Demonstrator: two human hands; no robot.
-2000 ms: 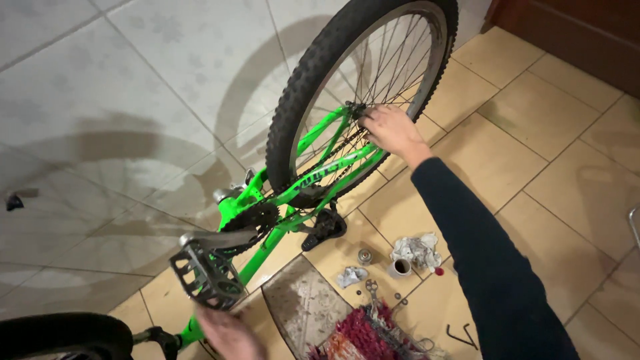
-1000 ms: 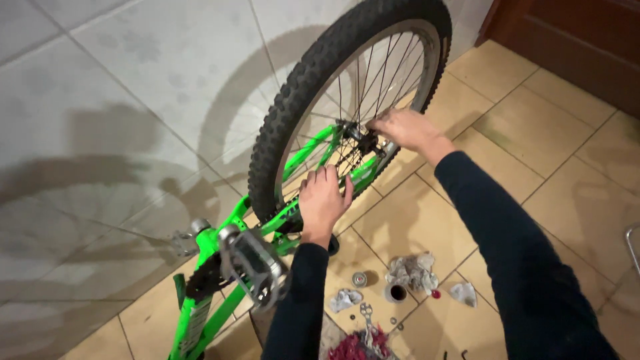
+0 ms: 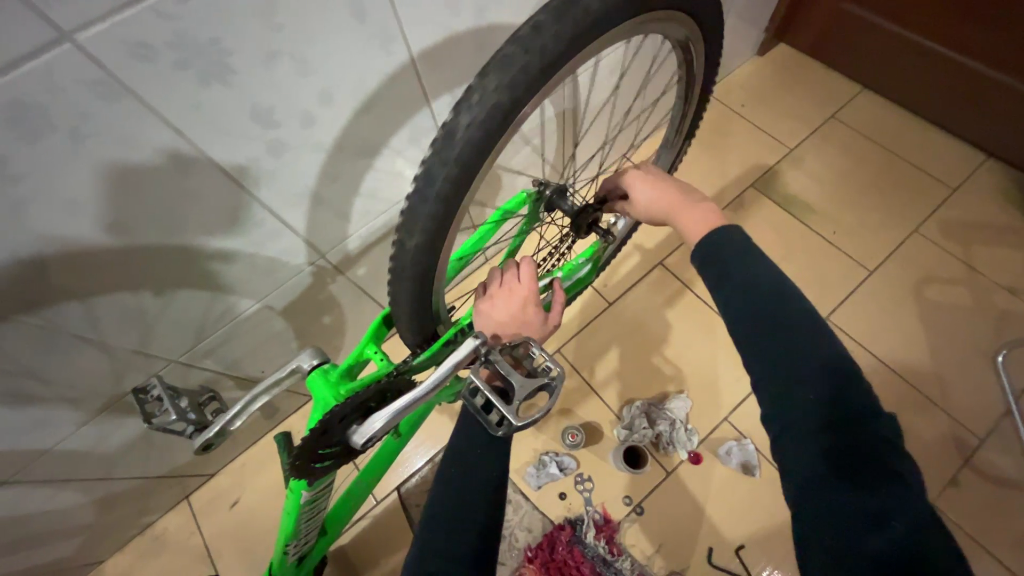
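A green bicycle frame [image 3: 352, 376] stands upside down, its knobbly rear wheel [image 3: 472, 136] uppermost. My left hand [image 3: 518, 302] rests on the green stay between the crank and the hub, fingers curled over it. At the hub's right end, my right hand [image 3: 644, 196] has its fingers bent close to the rear sprocket [image 3: 588, 218]; whether they pinch something is hidden. The chain [image 3: 554, 254] runs beside the stay. Below my left hand is a metal pedal [image 3: 514, 386] on its silver crank arm [image 3: 416, 392], next to the dark chainring [image 3: 352, 428].
On the tiled floor lie crumpled rags [image 3: 660, 424], a cup of dark liquid [image 3: 632, 458], a small can [image 3: 573, 436], a flat multi-hole spanner [image 3: 586, 488], a red shaggy cloth [image 3: 564, 552] and hex keys [image 3: 726, 560]. A tiled wall [image 3: 240, 120] stands at the left.
My left hand has moved from near the lower pedal up to the stay. My right hand stays by the hub. The crank and pedals have shifted position in view.
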